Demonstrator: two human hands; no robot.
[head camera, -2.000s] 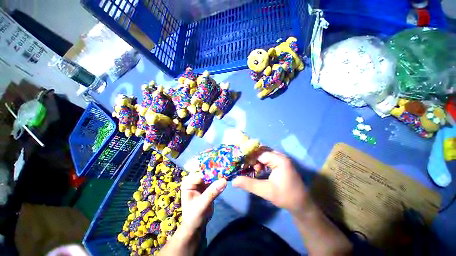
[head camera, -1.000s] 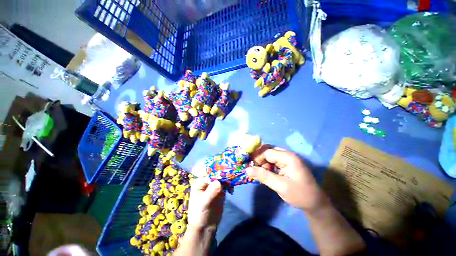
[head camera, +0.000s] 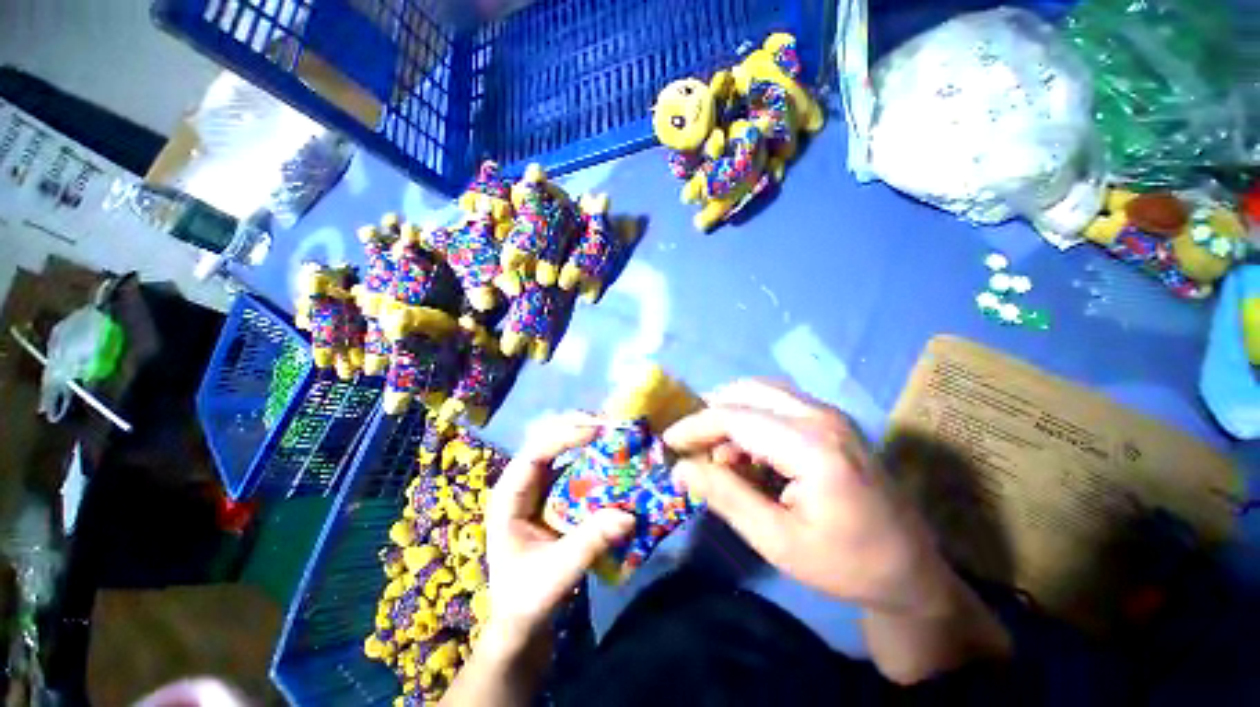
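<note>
A plush bear (head camera: 650, 401) in a blue floral outfit (head camera: 622, 483) is held between both hands above the front of the table. My left hand (head camera: 546, 518) grips the outfit from the left, with the thumb on the cloth. My right hand (head camera: 788, 483) pinches the toy near its neck, with thumb and fingers close together. Its fingertips partly cover the toy. Both hands are bare. A group of similar dressed bears (head camera: 463, 283) lies on the table at upper left.
A blue crate (head camera: 325, 608) full of yellow toys stands at lower left. A large blue crate (head camera: 580, 97) stands at the back, with more bears (head camera: 732, 131) beside it. A white bag (head camera: 981, 118) and green bag (head camera: 1175, 90) are back right. A cardboard piece (head camera: 1064, 470) lies right.
The toy has been turned more upright, and my left fingers now wrap around its side. My right hand has moved over its neck area. The whole view has shifted slightly.
</note>
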